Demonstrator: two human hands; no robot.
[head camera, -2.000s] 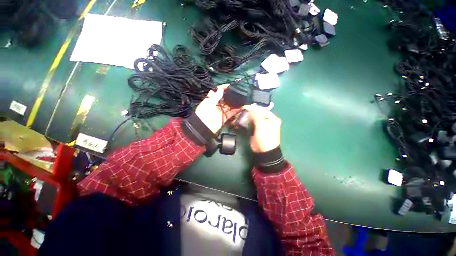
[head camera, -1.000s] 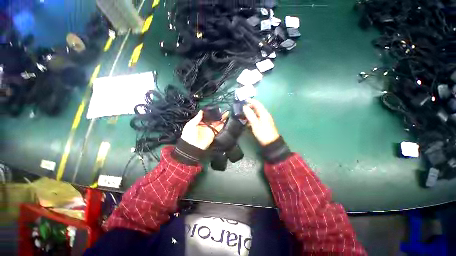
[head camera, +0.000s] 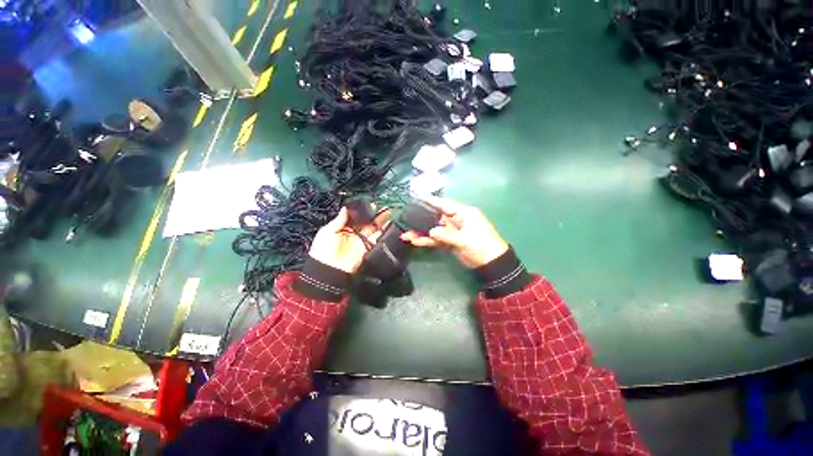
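My left hand (head camera: 343, 241) holds several black square modules in a bunch; some modules (head camera: 383, 267) hang below between my hands. My right hand (head camera: 463, 233) grips one black module (head camera: 421, 216) between thumb and fingers, just right of the bunch. Thin black cables run from my left hand, partly hidden by it. A heap of looped black cables (head camera: 285, 218) lies just beyond my left hand. White-faced modules (head camera: 434, 158) lie in a row beyond my right hand.
A white paper sheet (head camera: 209, 198) lies left, beside yellow-black tape. A pale metal post (head camera: 201, 44) stands at the upper left. Cable heaps lie at the far back (head camera: 374, 71), right (head camera: 749, 134) and left (head camera: 98, 169). A red bin (head camera: 169, 392) is below the table edge.
The view has shifted, showing more of the post. The modules are lifted and bunched differently between my hands. My right hand has turned inward, gripping a module from the side.
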